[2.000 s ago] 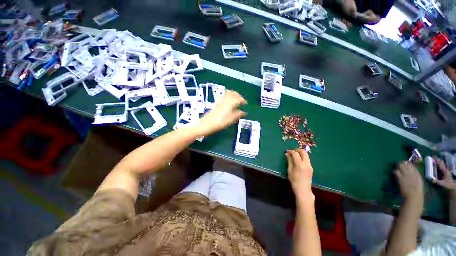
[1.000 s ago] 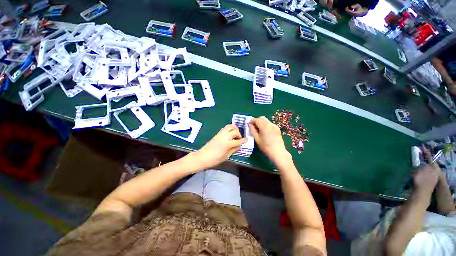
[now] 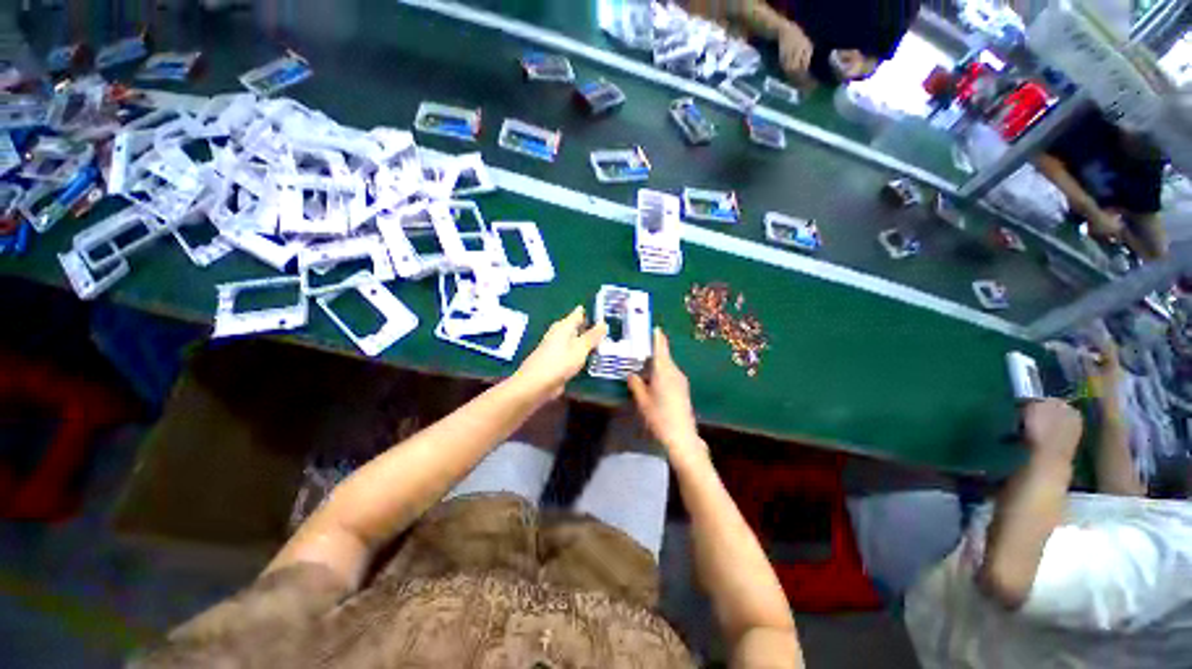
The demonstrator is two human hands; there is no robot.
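Observation:
A neat stack of white frames [image 3: 621,333] sits on the green bench right in front of me. My left hand [image 3: 567,350] is at its left side and my right hand [image 3: 662,387] is at its right side, fingers along the edges, so the stack is held between both. A second stack of white frames [image 3: 658,233] stands behind it beside the pale strip. A small pile of copper-coloured bits [image 3: 727,326] lies to the right.
A big heap of loose white frames [image 3: 314,196] lies at left, with units with coloured parts [image 3: 52,183] beyond. Part-assembled units [image 3: 529,139] lie on the dark belt. A neighbour's hand [image 3: 1051,427] is at right. A brown box [image 3: 216,451] is under the bench edge.
My left hand came from the loose heap and my right from the copper pile to the near stack. They worked on its top and now hold its sides. The view has shifted.

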